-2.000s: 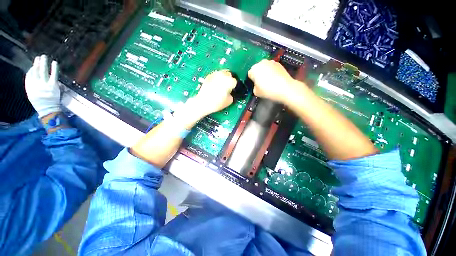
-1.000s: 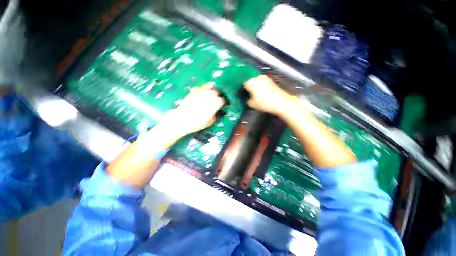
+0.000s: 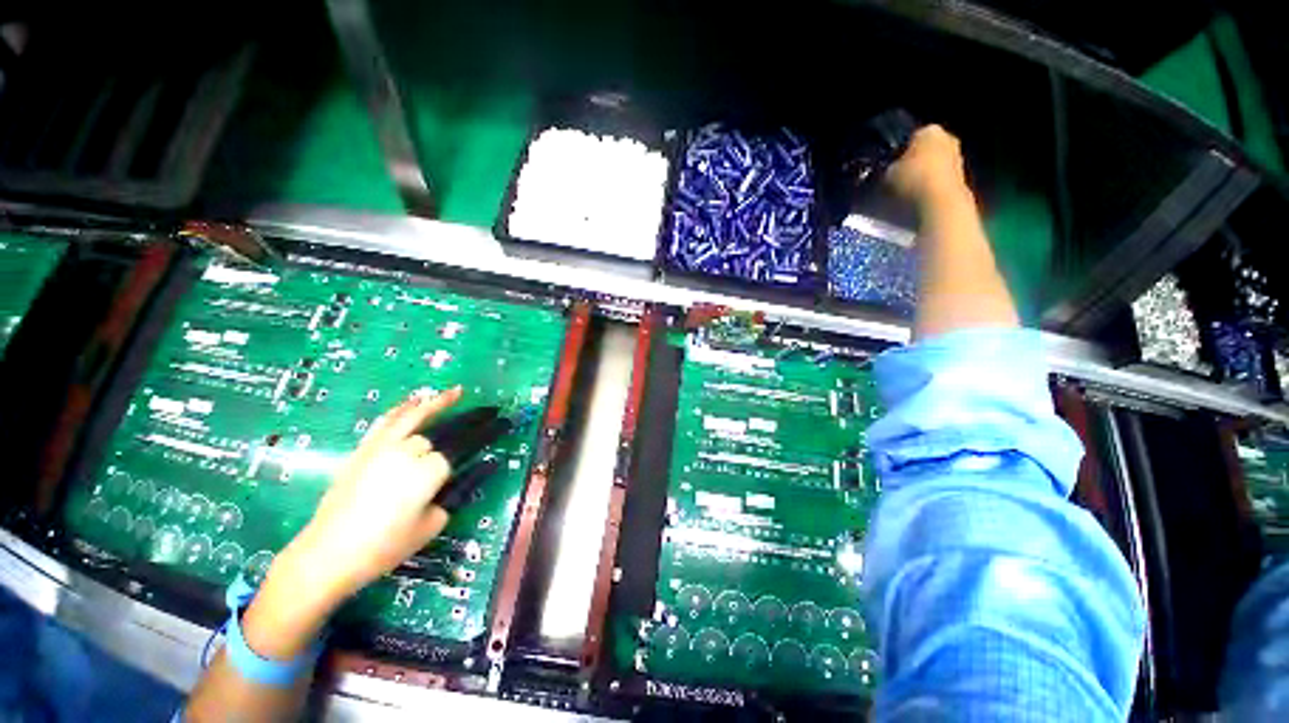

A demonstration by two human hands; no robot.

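A green circuit board (image 3: 212, 410) with white markings lies in a dark frame at the left. My left hand (image 3: 371, 497), palm down with black-covered fingertips, is over this board's right part. A small blue spot shows beside its fingertips; whether it is held or on the board, I cannot tell. My right hand (image 3: 929, 167) is stretched out over the back of the parts bins, with black at its fingertips. What it holds is hidden. A bin of small blue components (image 3: 869, 269) lies just below it. A second green board (image 3: 763, 509) is partly covered by my right sleeve.
Bins of white parts (image 3: 590, 194) and violet-blue cylinders (image 3: 739, 205) stand behind the boards. Reddish-brown side bars (image 3: 618, 494) flank a shiny gap between the boards. More small-part bins (image 3: 1170, 322) are at the right. A blue sleeve (image 3: 1258, 636) shows at the right edge.
My right hand has left the left board's top right and reached out to the bins. My left hand has stayed over the board with its fingers more extended. The view has turned and shifted.
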